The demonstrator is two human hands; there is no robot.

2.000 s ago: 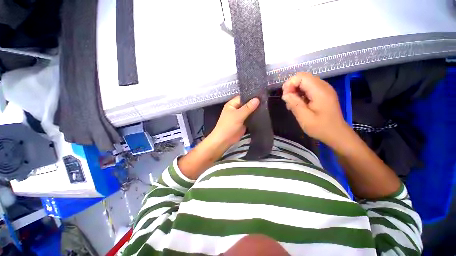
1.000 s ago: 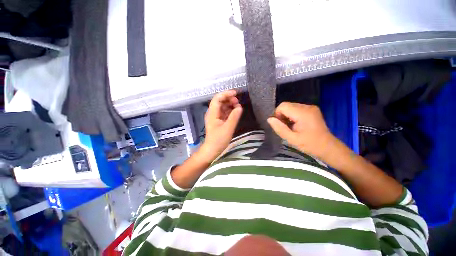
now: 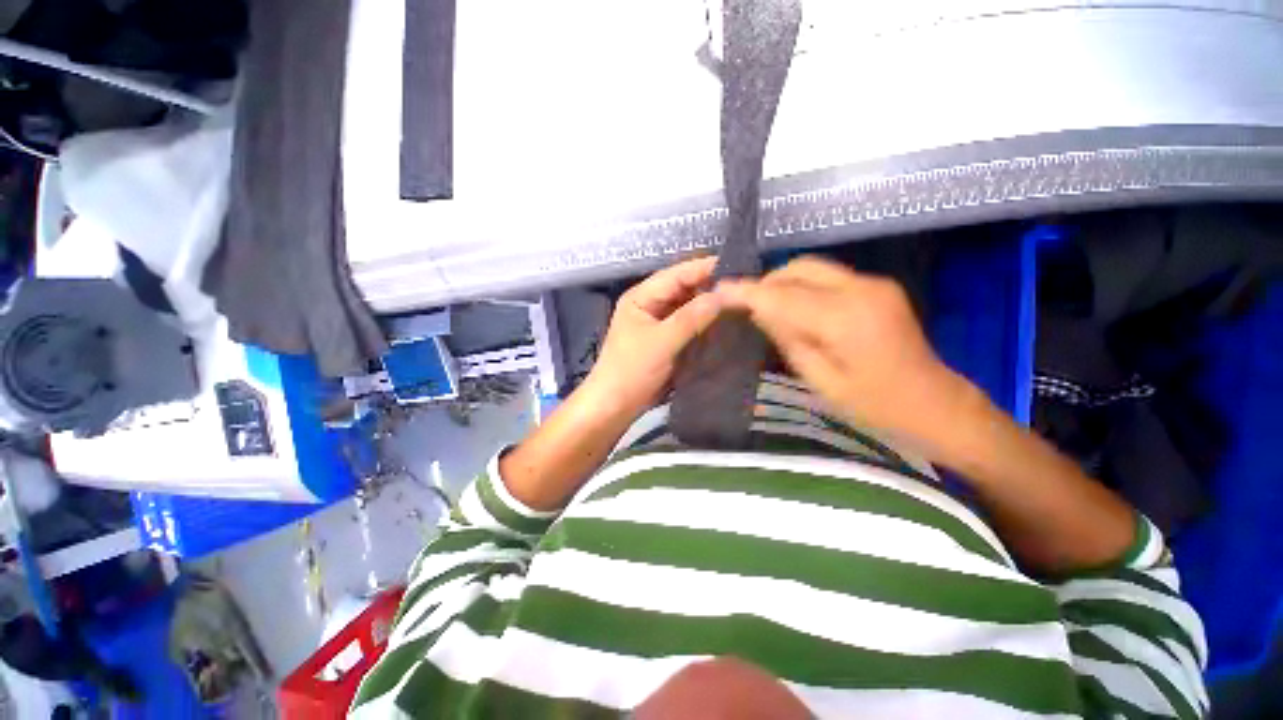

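Note:
The dark grey fabric strip (image 3: 757,120) runs from the top of the table over its front edge down to the lap. It narrows and looks twisted or folded between the hands. My left hand (image 3: 659,335) holds its left edge at the table's front. My right hand (image 3: 858,338) is at the strip from the right, fingertips meeting the left thumb, and is slightly blurred. Whether a fine tool or thread is at the fingertips cannot be told.
A second narrow strip (image 3: 428,106) lies flat on the table at left. Grey cut pieces (image 3: 289,183) hang over the left edge. A measuring tape (image 3: 985,180) runs along the front edge. A blue bin (image 3: 1024,303) with dark garments is at right, a red crate (image 3: 342,661) at lower left.
My left hand has moved from beside the strip onto it. My right hand has shifted up and left to meet it. The strip, earlier flat, is now pinched and twisted there.

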